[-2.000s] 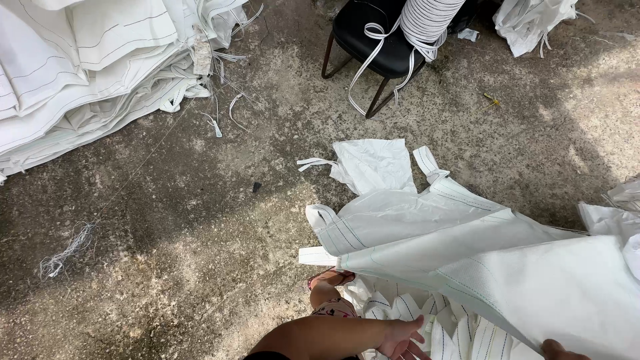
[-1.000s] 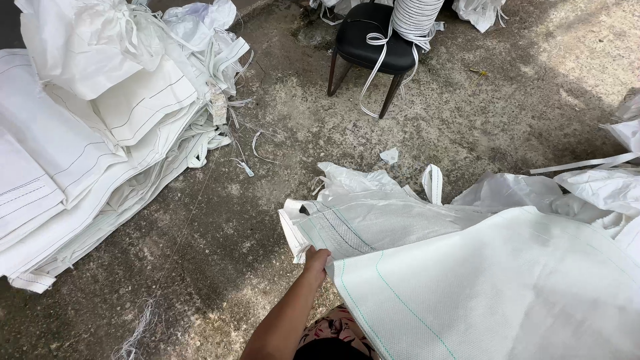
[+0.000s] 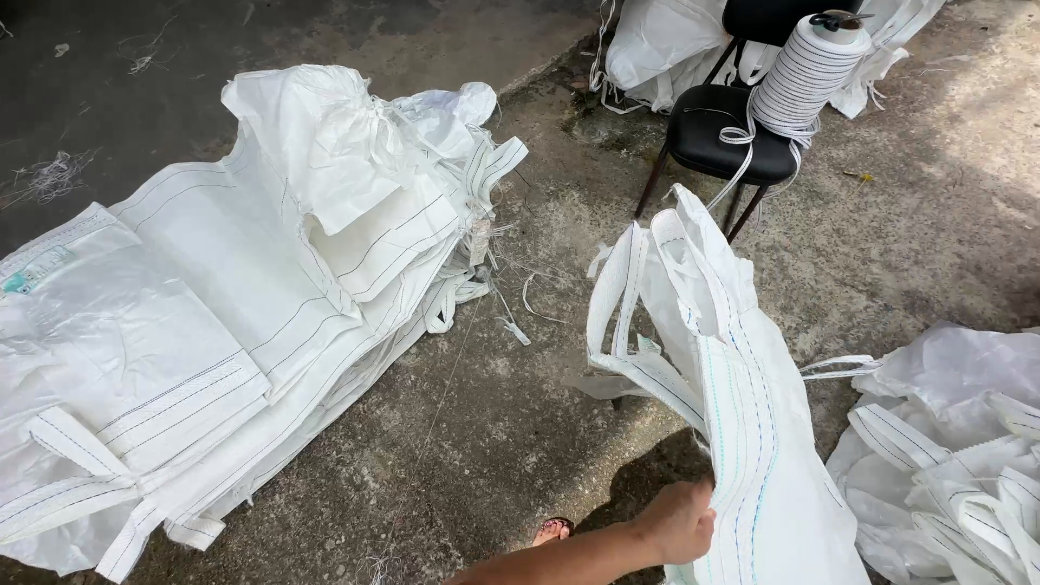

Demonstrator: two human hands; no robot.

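My left hand [image 3: 681, 522] is closed on the stitched edge of a white woven bulk bag [image 3: 751, 406], which hangs raised over the concrete floor at right of centre. Webbing loops stick out from the bag's upper left side, and blue and green stitch lines run down along it. The right hand is out of the frame. At the left lies a tall stack of flattened white woven bags [image 3: 268, 325] with dark stitching and webbing loops.
A black chair [image 3: 723, 134] holds a large spool of white webbing [image 3: 808, 77] with scissors [image 3: 837, 20] on top. More white bags [image 3: 951, 455] lie at the lower right, others [image 3: 662, 49] behind the chair. Loose threads [image 3: 53, 177] lie on the floor; a foot [image 3: 552, 532] shows below.
The bag that lay spread low at the right is now lifted, its looped end up, in my left hand. My right hand, partly visible two seconds ago, is out of view. The view has swung left.
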